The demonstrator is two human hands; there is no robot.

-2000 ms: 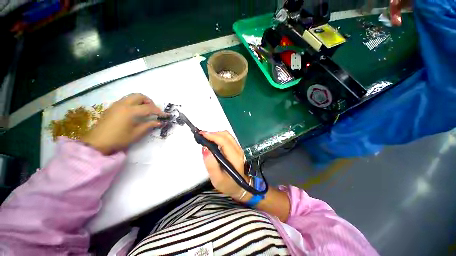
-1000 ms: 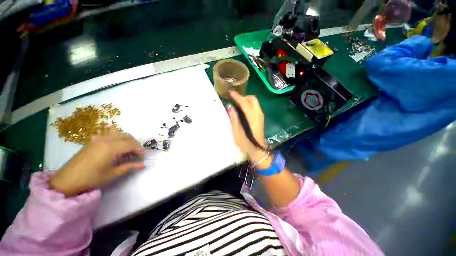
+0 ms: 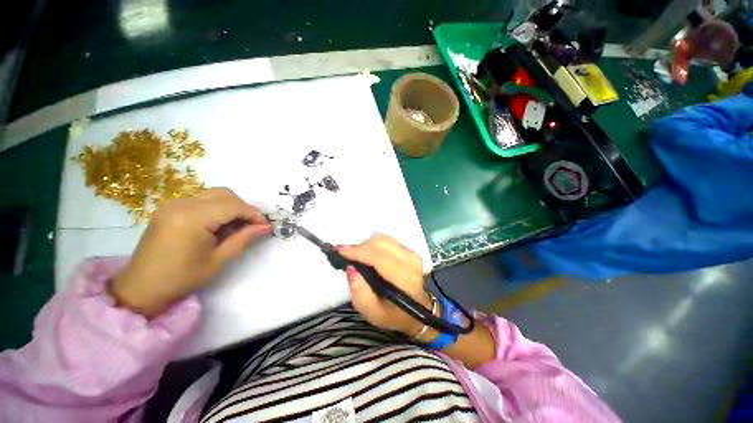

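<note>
My right hand (image 3: 384, 277) is shut on the black soldering iron (image 3: 388, 291), its metal tip at a small dark component (image 3: 285, 228) on the white work board (image 3: 248, 107). My left hand (image 3: 194, 235) is beside that component from the left, thumb and forefinger pinched together at its edge; whether a tiny piece is between them is too small to tell. Several other small dark components (image 3: 304, 201) lie just above. A loose pile of gold contact pieces (image 3: 124, 169) lies at the board's left.
A tan ring pot (image 3: 410, 144) stands right of the board. Beyond it are a green tray (image 3: 462, 41) with tools, a black box with a round grille (image 3: 568, 179) and a yellow sponge (image 3: 596, 83). A person's blue sleeve (image 3: 702, 140) is at the right.
The soldering iron has moved from near the tan pot back left to the dark component. My left hand has moved right and up to the same component. The camera view has shifted slightly.
</note>
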